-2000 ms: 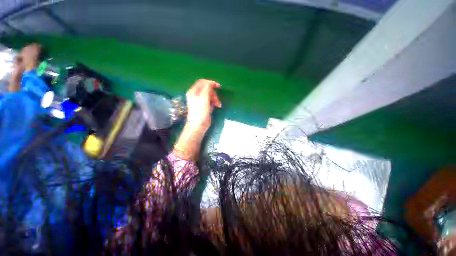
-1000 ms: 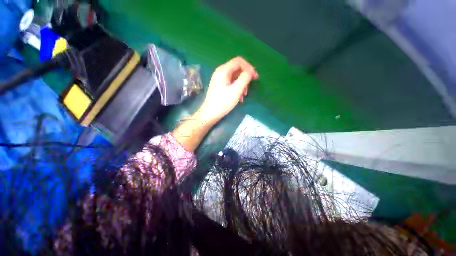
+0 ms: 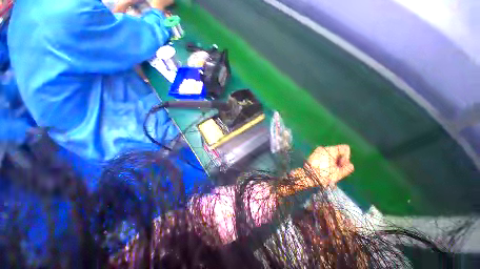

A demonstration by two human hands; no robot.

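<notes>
My left hand (image 3: 330, 164) lies over the green bench in a loose fist, its wrist and pink patterned sleeve partly behind strands of dark hair. I see nothing held in it. A silvery mat (image 3: 345, 202) shows just below the hand, mostly hidden by the hair. A clear plastic bag with small brassy pieces (image 3: 281, 137) lies to the left of the hand. My right hand is not in view.
A black box with a yellow stripe (image 3: 245, 139) and thick black cable stands left of the bag. Beyond it are a blue tray (image 3: 188, 84) and a black device (image 3: 217, 72). A person in a blue smock (image 3: 89, 63) works upper left. A white post (image 3: 421, 223) is at right.
The view has swung left, bringing the neighbour and the blue tray into view. My left hand appears further right and lower, its fingers more curled. Most of the mat has gone behind hair.
</notes>
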